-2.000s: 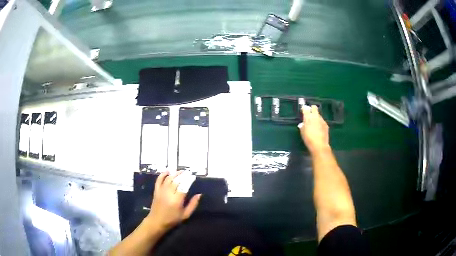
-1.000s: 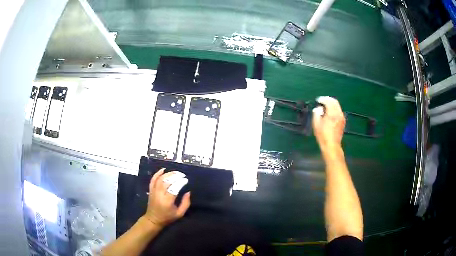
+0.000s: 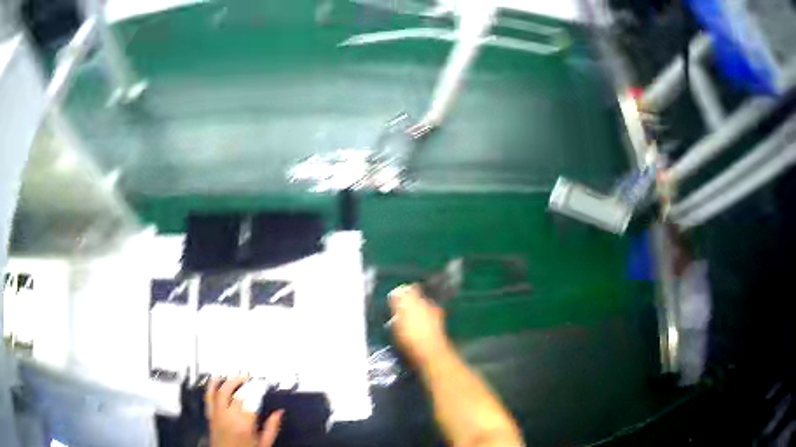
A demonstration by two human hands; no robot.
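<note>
The picture is blurred. Three phone middle frames point(image 3: 272, 293) lie side by side on the white feed bed point(image 3: 336, 323), dark ends away from me. My left hand point(image 3: 237, 415), with white finger cots, is at their near ends over the near black pad point(image 3: 301, 410). Its thumb is apart and it shows nothing held. My right hand point(image 3: 421, 323) is on the green conveyor belt point(image 3: 541, 323), just right of the bed's right edge. Its fingertips are at dark frames there; blur hides whether they grip one. Another frame point(image 3: 493, 275) lies to its right.
A black pad point(image 3: 253, 241) crosses the bed's far edge. More frames point(image 3: 17, 306) show at the far left, beside the machine cover point(image 3: 22, 148). Shiny film scraps point(image 3: 336, 170) lie beyond the bed. A pale bar point(image 3: 458, 65) reaches over the belt. Metal rails point(image 3: 663, 218) stand at right.
The view has shifted. A third frame now lies on the bed beside the two. My right hand has moved left along the belt frames, closer to the bed. My left hand stays by the near pad.
</note>
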